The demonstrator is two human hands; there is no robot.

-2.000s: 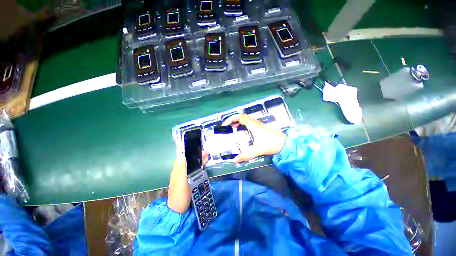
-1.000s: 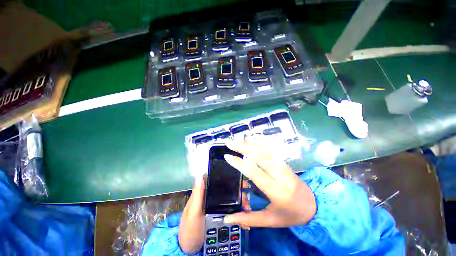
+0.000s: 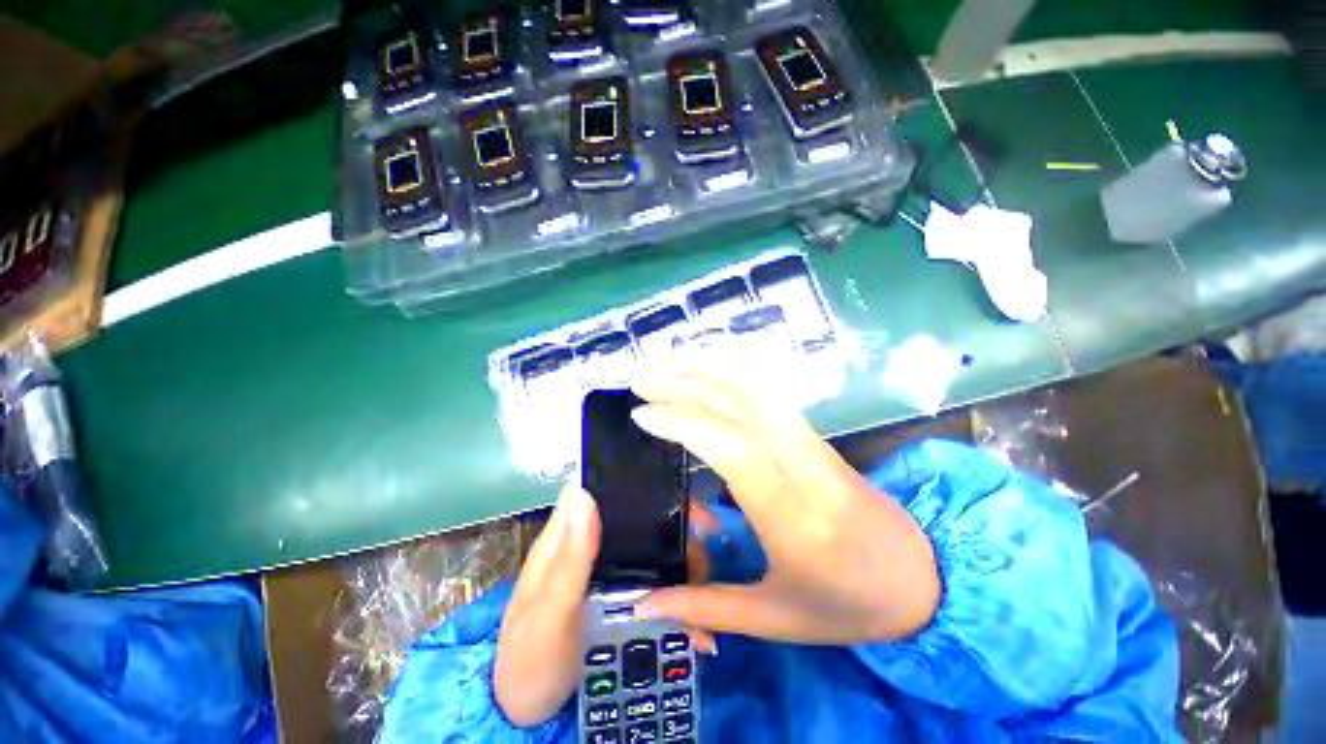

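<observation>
An open flip phone (image 3: pixel 636 494) is held upright above my lap, black screen half up, silver-white keypad (image 3: pixel 640 683) below, cut off by the bottom edge. My left hand (image 3: pixel 550 618) grips it from the left, thumb along the screen's edge, fingertips showing at the right side. My right hand (image 3: pixel 793 523) lies over the right side, fingertips at the screen's top and thumb near the hinge. Whether it holds a separate lens cannot be told. The small white tray (image 3: pixel 521 422) with dark pieces lies just behind the phone, partly covered by my right hand.
A large clear tray (image 3: pixel 436 269) of closed phones stands at the back. A crumpled white cloth (image 3: pixel 1003 262), another white piece (image 3: pixel 926 371) and a whitish bottle (image 3: pixel 1163 196) are at right. Clear plastic scraps (image 3: pixel 415 596) lie below the bench edge. A neighbour's blue sleeve (image 3: pixel 138 661) is at lower left.
My right hand has moved from the small tray to the phone's screen. The phone, first tilted at left, is now upright and more central. Over the last second the hands have barely changed their hold.
</observation>
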